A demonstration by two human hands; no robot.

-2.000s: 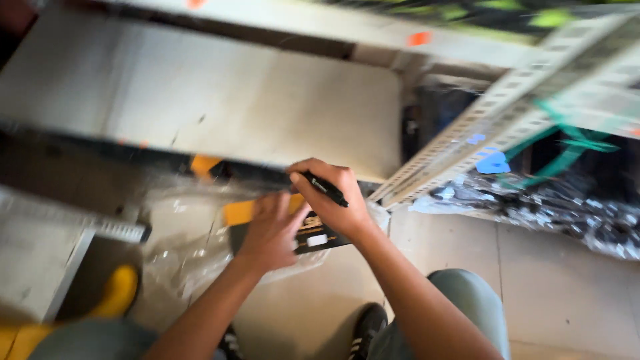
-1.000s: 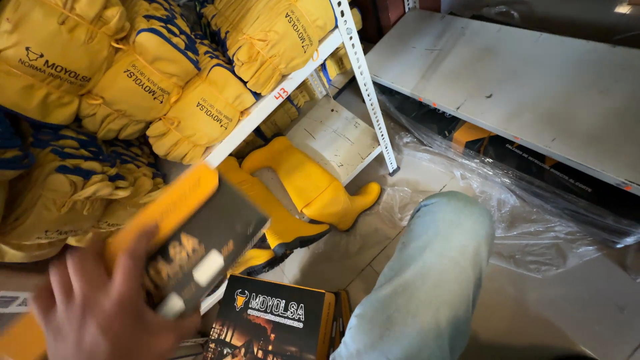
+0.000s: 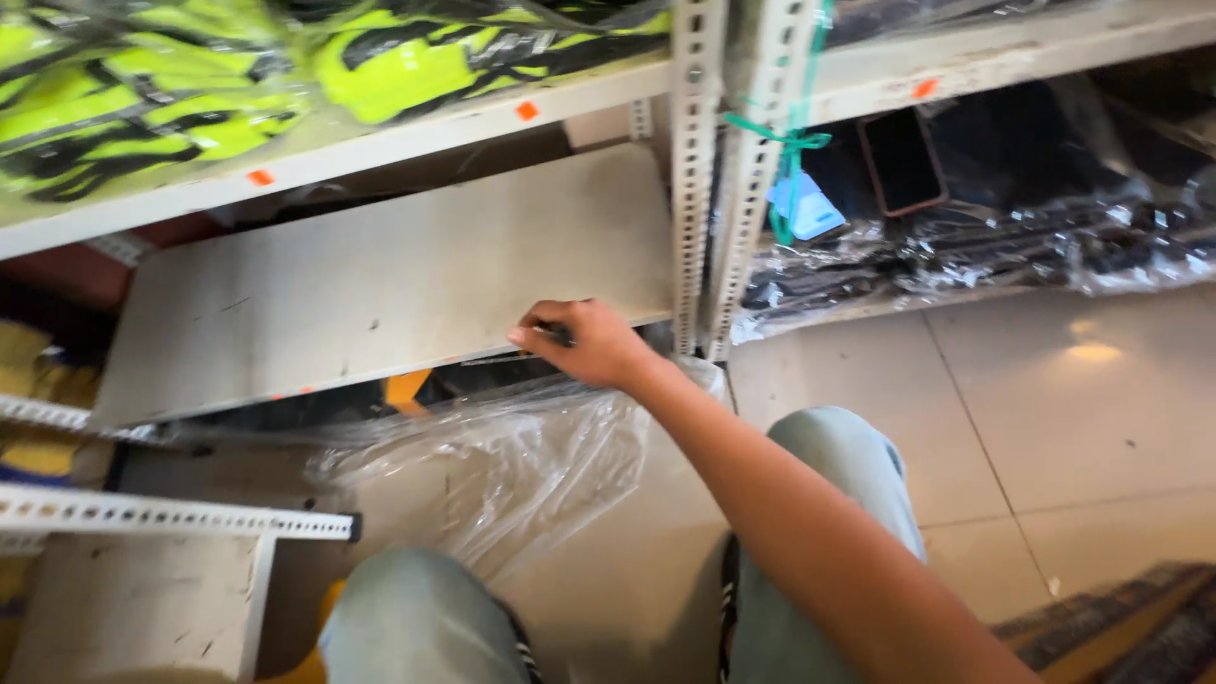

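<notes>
My right hand (image 3: 589,344) reaches in from the lower right and is closed around a dark marker pen (image 3: 554,332), of which only a short part shows. The hand is over the front edge of a low white metal shelf (image 3: 408,275). Below that edge, dark boxes with an orange part (image 3: 407,389) lie under the shelf. Crumpled clear plastic sheeting (image 3: 532,456) spreads from there over the tiled floor. My left hand is outside the view.
Slotted white uprights (image 3: 698,190) stand right of the shelf, tied with green string (image 3: 781,139). A phone (image 3: 902,161) lies on plastic-wrapped dark goods (image 3: 997,228). Bagged yellow-green items (image 3: 399,71) fill the upper shelf. Another shelf (image 3: 142,589) stands at lower left.
The view has swung away from the yellow gloves and boots back to the low shelf. The box held by a hand one second ago is out of view, and the right hand has come into view.
</notes>
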